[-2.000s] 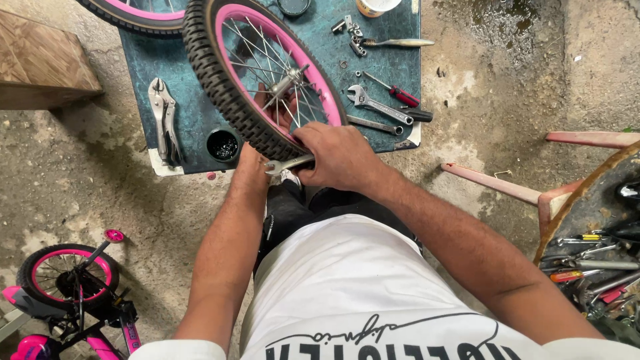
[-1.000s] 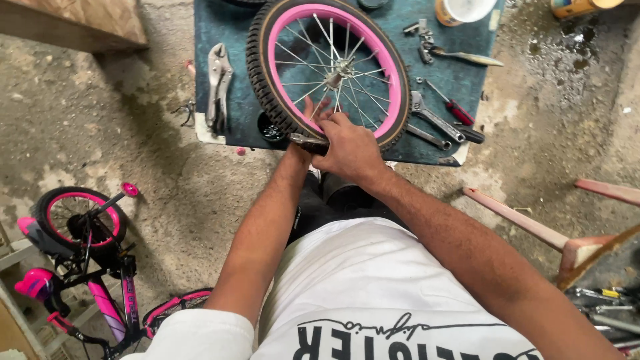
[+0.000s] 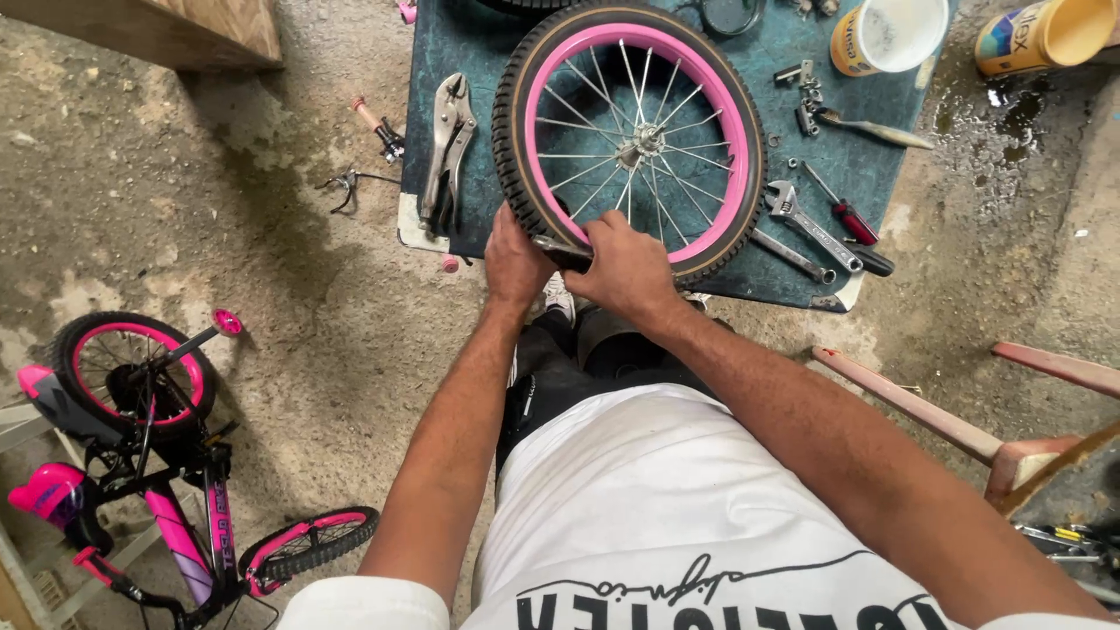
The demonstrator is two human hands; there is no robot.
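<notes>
A small bicycle wheel [image 3: 742,175] with a pink rim and knobby black tire leans over the near edge of a blue table [image 3: 787,284]. My left hand [image 3: 518,262] grips the tire at its lower left; its fingers are partly hidden behind the tire. My right hand [image 3: 626,267] is closed around a dark and metallic tool [image 3: 560,252], possibly a wrench, lying against the tire at the rim's lower edge. Its thumb and fingers touch the rim. The wheel's spokes and hub [image 3: 640,146] face up.
Locking pliers [image 3: 448,149] lie left of the wheel. On its right are an adjustable wrench [image 3: 814,227], a screwdriver [image 3: 853,219], a brush [image 3: 875,129] and a white tub [image 3: 888,35]. A pink and black child's bicycle [image 3: 188,525] lies at lower left; a wooden stool leg [image 3: 910,407] stands right.
The wheel has tilted from nearly edge-on to facing up, showing its full rim. Both hands stay at its lower edge. The view has shifted, showing more of the bicycle at left.
</notes>
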